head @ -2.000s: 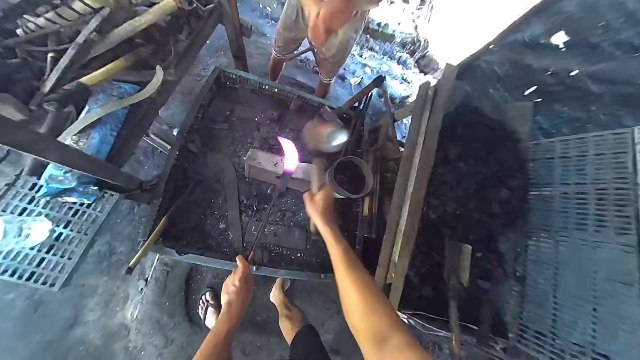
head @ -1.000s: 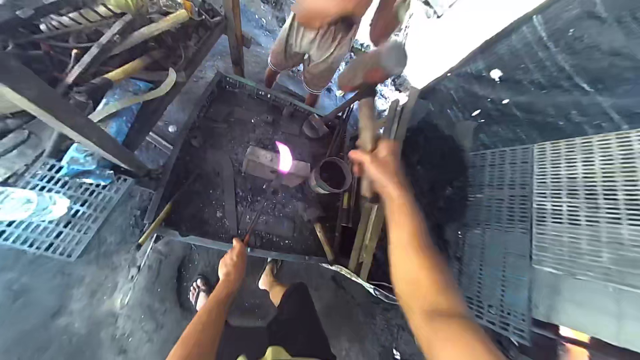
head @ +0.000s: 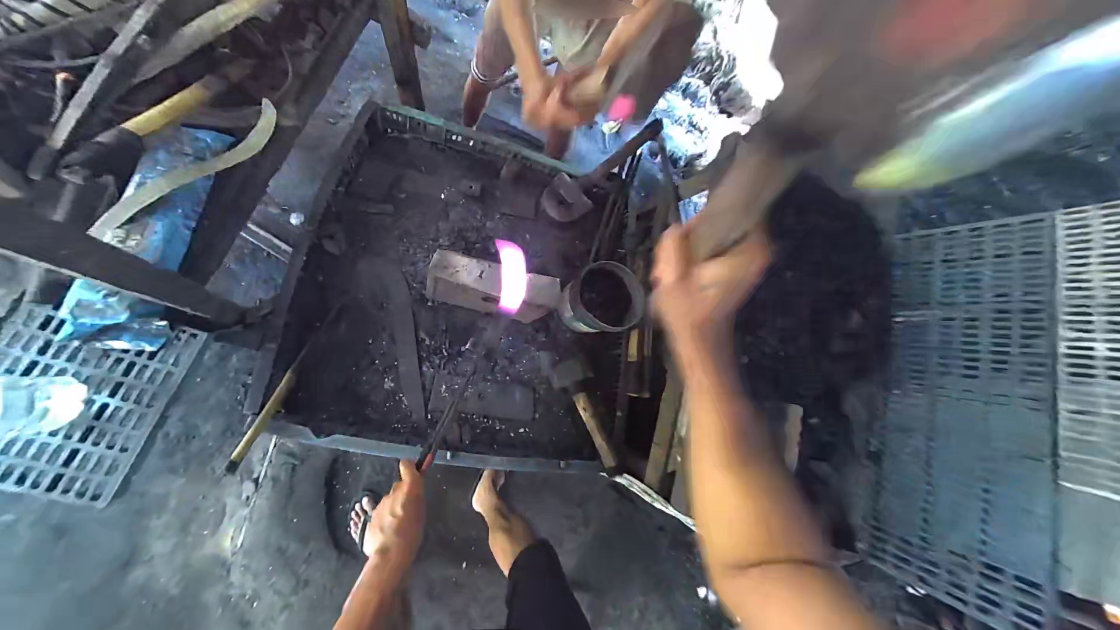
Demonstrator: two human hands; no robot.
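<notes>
My left hand is closed on the long handles of blacksmith's tongs, below the tray's near edge. At their far end a glowing curved piece of hot metal lies across a block-shaped anvil. My right hand grips the wooden handle of a hammer, raised at the upper right; its head is blurred and large in view. Beside the anvil's right end stands a round metal can with dark contents. A second hammer rests in the tray below the can.
The dark tray holds soot and flat metal pieces. Across it a co-worker's hands grip a wooden handle. A rack with tools stands left; plastic grates lie right. A bamboo-like stick crosses the tray's left edge.
My right hand has lifted the hammer from beside the hot metal to high at the right. My left hand stays on the tongs. The co-worker's hands now show together on a handle.
</notes>
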